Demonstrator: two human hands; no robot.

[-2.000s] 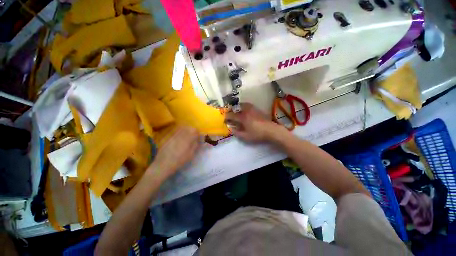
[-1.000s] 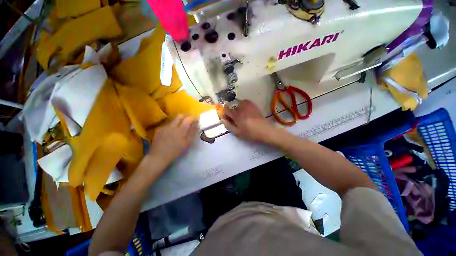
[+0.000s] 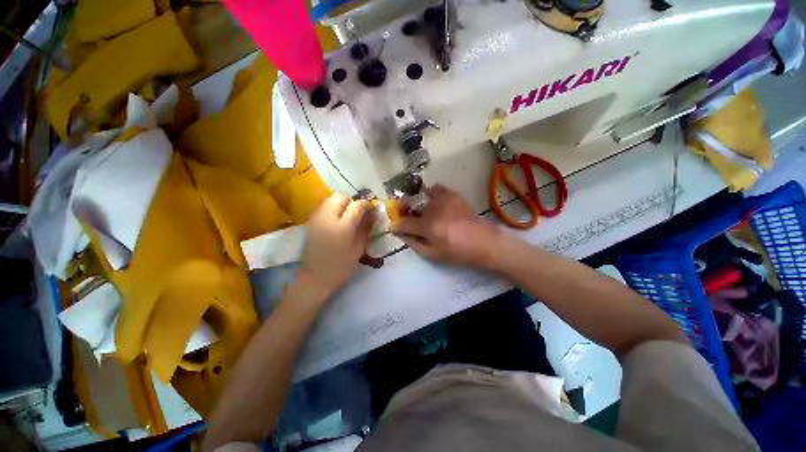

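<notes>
A white piece (image 3: pixel 276 248) lies flat left of the needle, partly under my left hand. My left hand (image 3: pixel 338 237) presses on it with bent fingers just left of the presser foot. My right hand (image 3: pixel 444 226) holds a small bit of yellow fabric (image 3: pixel 394 212) at the foot's right side with its fingertips. The presser foot and needle (image 3: pixel 408 187) of the white sewing machine (image 3: pixel 566 75) are between my two hands, and the stitching point is partly hidden by my fingers.
Yellow fabric pieces (image 3: pixel 168 256) and white pieces (image 3: pixel 133 181) are heaped left. Orange-red scissors (image 3: pixel 528 190) lie under the machine arm. A pink holder (image 3: pixel 281 40) stands on the head. A yellow-and-white bundle (image 3: pixel 733 137) lies at the right end. A blue crate (image 3: pixel 676 281) with cloth is at right.
The yellow fabric under my fingers has given way to a white piece showing left of the needle. My left hand has moved right and up, closer to the foot. The view has shifted slightly.
</notes>
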